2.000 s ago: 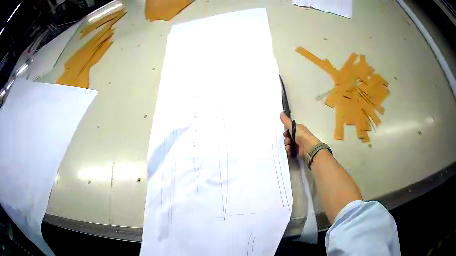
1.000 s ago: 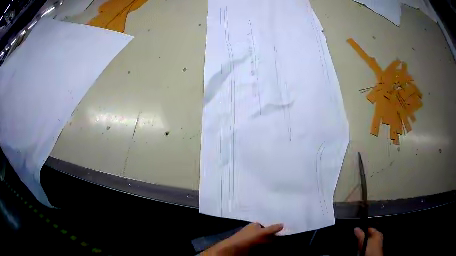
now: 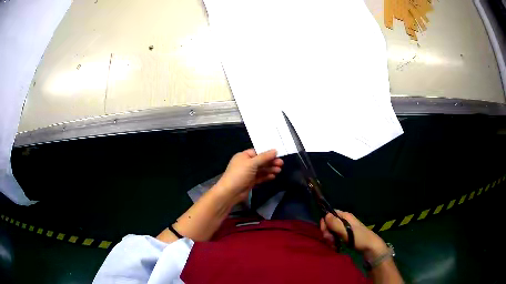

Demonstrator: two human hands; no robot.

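A white pattern sheet (image 3: 310, 61) lies over the table and hangs past its front edge, with faint printed lines near its lower end. My left hand (image 3: 247, 175) pinches the sheet's lower left corner between thumb and fingers. My right hand (image 3: 347, 230) holds the tailor's shears (image 3: 312, 183) by their black handles. The blades point up and away, and their tips lie over the lower part of the sheet. Whether paper is between the blades I cannot tell.
The cream table (image 3: 161, 72) has a metal front edge (image 3: 166, 120). Small tan strips (image 3: 408, 15) lie in a heap at the far right. Another white sheet (image 3: 28, 39) hangs over the left side. Light scraps (image 3: 269, 204) show below my left hand. Striped floor tape (image 3: 408, 221) curves below.
The view has tilted down towards the table's front edge. My left hand has moved to the sheet's lower left corner. The shears have come from beside the sheet to over its lower end.
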